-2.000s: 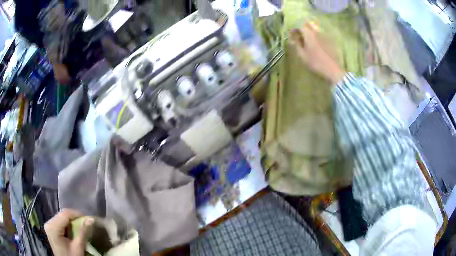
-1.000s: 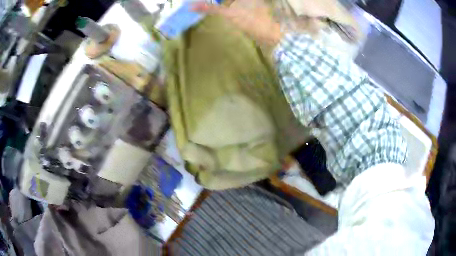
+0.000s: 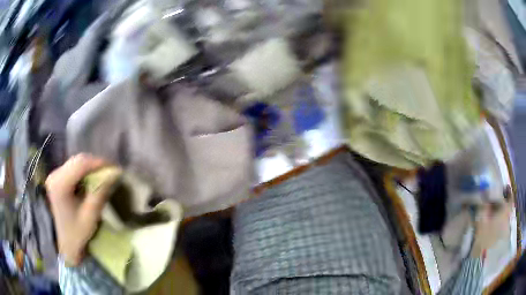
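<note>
My left hand (image 3: 75, 201) is at the left, its thumb and fingers closed on a folded yellow-green and cream cloth piece (image 3: 138, 248) that hangs below it. My right hand (image 3: 490, 230) is blurred at the lower right, over the side tray. A thin pale strip shows beside its fingers; I cannot tell whether the hand holds it. A stack of olive-green panels (image 3: 415, 75) lies at the upper right of the table. Grey-brown cloth (image 3: 213, 150) is heaped at the left, over the table edge.
The overlock machine (image 3: 265, 66) is blurred at the top. Blue patches with brown lint (image 3: 282, 124) lie between it and the table edge (image 3: 305, 167). A wood-framed side tray (image 3: 510, 167) holds a black rectangular thing (image 3: 432, 199) and something small and blue (image 3: 476, 183). Checked cloth covers my lap (image 3: 311, 230).
The view has swung back left. My left hand is in view again with the yellow-green and cream piece. My right hand has moved from the top of the olive stack down to the side tray.
</note>
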